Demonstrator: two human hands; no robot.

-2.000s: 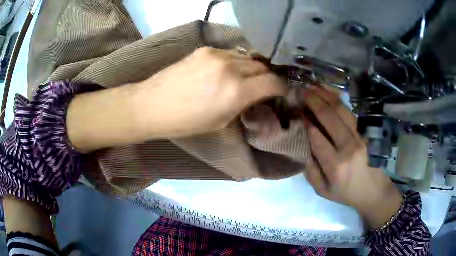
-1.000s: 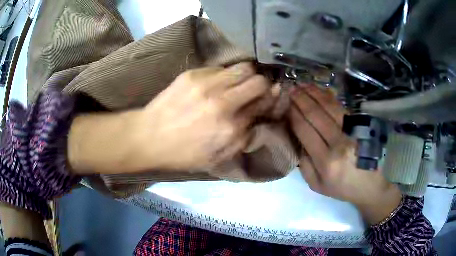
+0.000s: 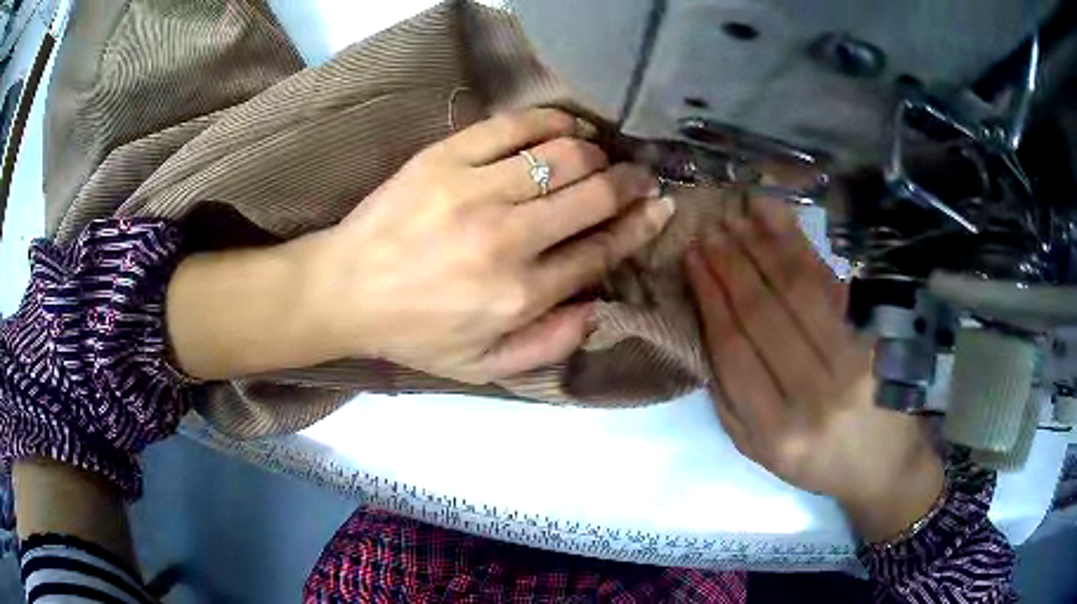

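Note:
A brown corduroy garment piece (image 3: 319, 142) lies bunched on the white table, its right end under the machine head. My left hand (image 3: 496, 242), with a ring on one finger, lies palm down on the cloth left of the needle area, fingertips pressing it. My right hand (image 3: 791, 342) lies with fingers extended together along the cloth's right end. An open fold or tube end of the cloth (image 3: 638, 354) shows between the hands. A loose thread (image 3: 452, 109) lies on the cloth. The presser foot (image 3: 679, 177) is blurred and partly hidden.
The grey sewing machine head (image 3: 756, 71) fills the upper right, with metal thread guides beside it. A pale ribbed cylinder (image 3: 992, 395) stands at the right. A ruler (image 3: 532, 525) runs along the white table's curved front edge. Another arm with a striped cuff (image 3: 77, 555) shows lower left.
My left hand has opened out from a curled pinch to lie flatter on the cloth. My right fingers have straightened beside the foot. The cloth's upper fold has shifted slightly up.

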